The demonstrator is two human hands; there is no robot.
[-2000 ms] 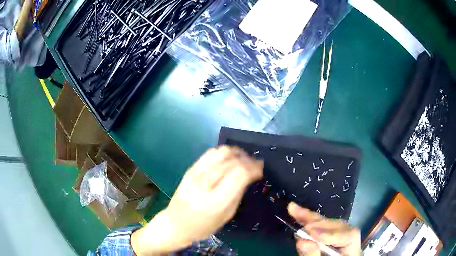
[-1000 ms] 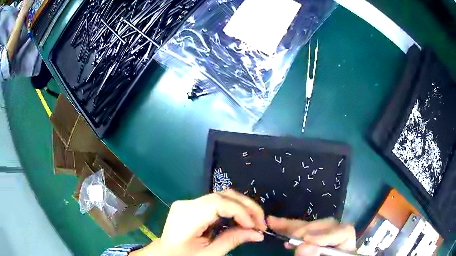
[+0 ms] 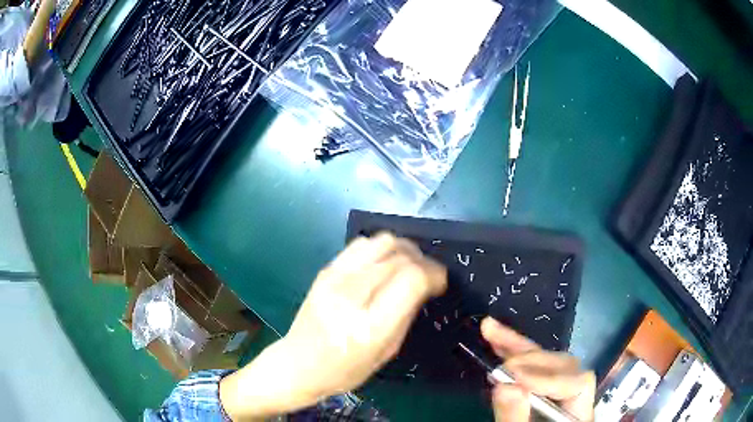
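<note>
A shallow black work tray (image 3: 495, 235) lies in front of me with small silvery pins (image 3: 518, 288) scattered in it. My left hand (image 3: 363, 309) is over the tray's left part, slightly blurred, fingers bent together and pointing down; its fingertips are partly hidden, so I cannot tell whether it holds a pin. It covers the tray's left edge. My right hand (image 3: 541, 375) is at the tray's lower right, closed on a slim silver-white pen-style tool (image 3: 501, 376). The tool's fine dark tip points up-left over the tray, apart from my left hand.
Spare tweezers (image 3: 514, 140) lie behind the tray. A clear plastic bag (image 3: 396, 107) and a large parts tray (image 3: 169, 202) are further back left. A bulk tray (image 3: 632, 218) and an orange fixture (image 3: 644, 339) are right. Cardboard boxes (image 3: 124, 222) stand left; a person's sleeve (image 3: 12, 74) shows top left.
My hands have moved apart from where they met a second ago. My left hand has moved up over the tray's left part, covering the small pin pile. My right hand's tool now points up-left.
</note>
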